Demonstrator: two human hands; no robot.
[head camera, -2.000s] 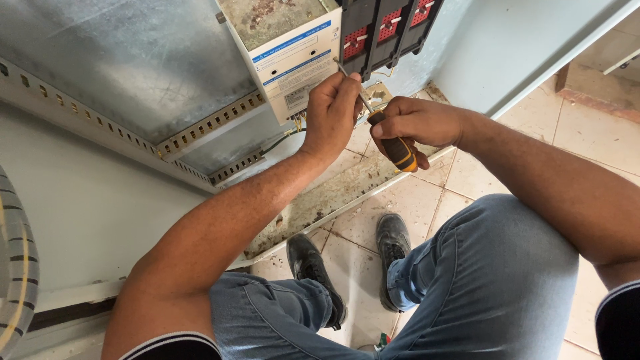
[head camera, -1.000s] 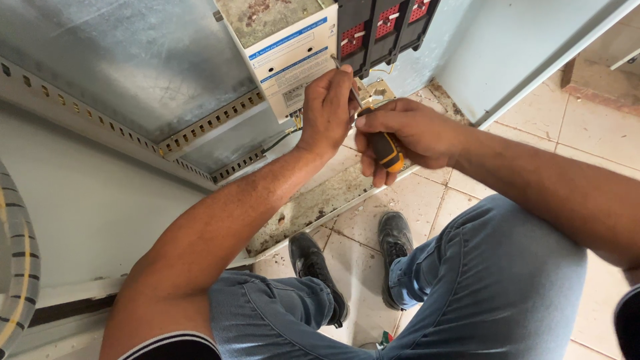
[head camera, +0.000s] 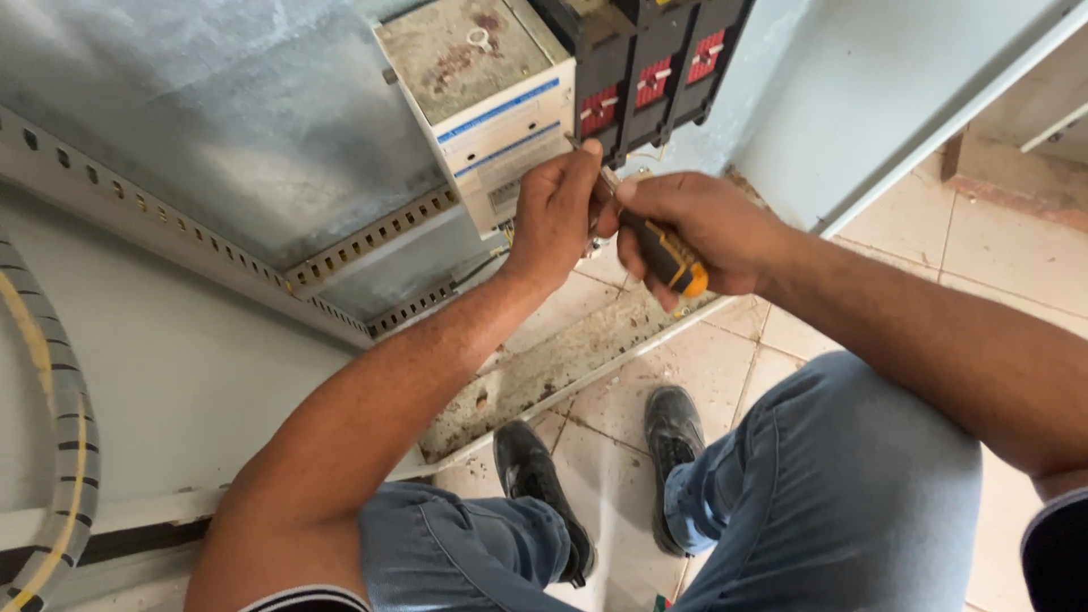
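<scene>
My right hand (head camera: 693, 229) grips a screwdriver (head camera: 667, 255) by its black and orange handle, and the shaft points up and left. My left hand (head camera: 557, 208) is at the lower right edge of a cream-coloured electrical unit (head camera: 506, 140), its thumb and fingers closed around the front part of the shaft. The metal tip shows just past the left thumb, by the unit's right edge. Whether it touches a screw I cannot tell. Directly right of this unit is a black device with red grilles (head camera: 653, 82). The left palm and most of its fingertips are hidden.
Slotted metal rails (head camera: 161, 217) cross the cabinet at the left. A dirty cabinet sill (head camera: 544, 374) runs below my hands, above the tiled floor. A spiral-wrapped cable bundle (head camera: 72, 425) hangs at the far left. The cabinet's side panel (head camera: 858, 93) stands at the right.
The screwdriver handle has swung from pointing down and right to more steeply down, then back out to the right. Both hands stay close together by the cream-coloured unit.
</scene>
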